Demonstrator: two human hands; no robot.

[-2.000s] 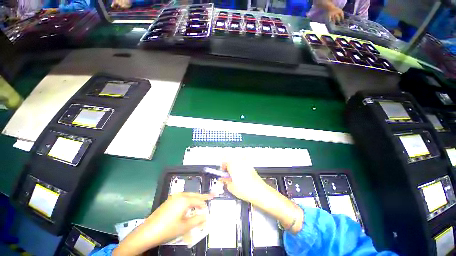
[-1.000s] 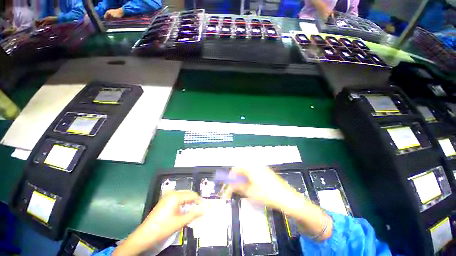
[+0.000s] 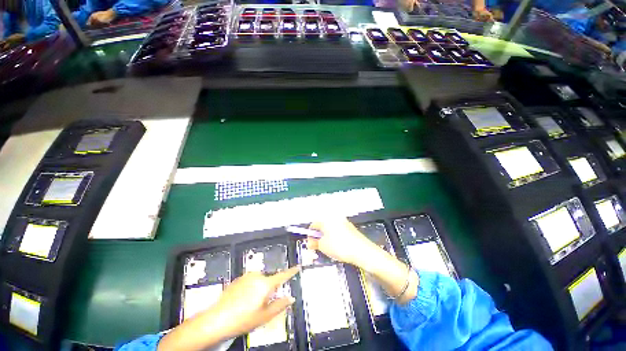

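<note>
A black foam tray (image 3: 175,264) lies in front of me with a row of several open phones. My right hand (image 3: 336,241) holds pale tweezers (image 3: 302,231) over the upper end of the middle phone (image 3: 328,301). My left hand (image 3: 252,299) is over the second phone from the left, its index finger extended to the middle phone's upper end. I cannot tell whether a small piece is at its fingertips. Beyond the tray lie a white strip with a toothed edge (image 3: 295,211) and a sheet of tiny pieces in a grid (image 3: 250,189).
Foam trays with phones stand at the left (image 3: 75,206) and right (image 3: 473,178). White boards (image 3: 147,185) lie under the left tray. A long white tape (image 3: 302,169) crosses the green mat. Blister trays (image 3: 425,48) are on the far ledge. Other people's hands and blue sleeves show at the top.
The view has shifted, so the near tray appears further left. My hands have moved from the second phone from the left to the middle one. My left index finger has extended.
</note>
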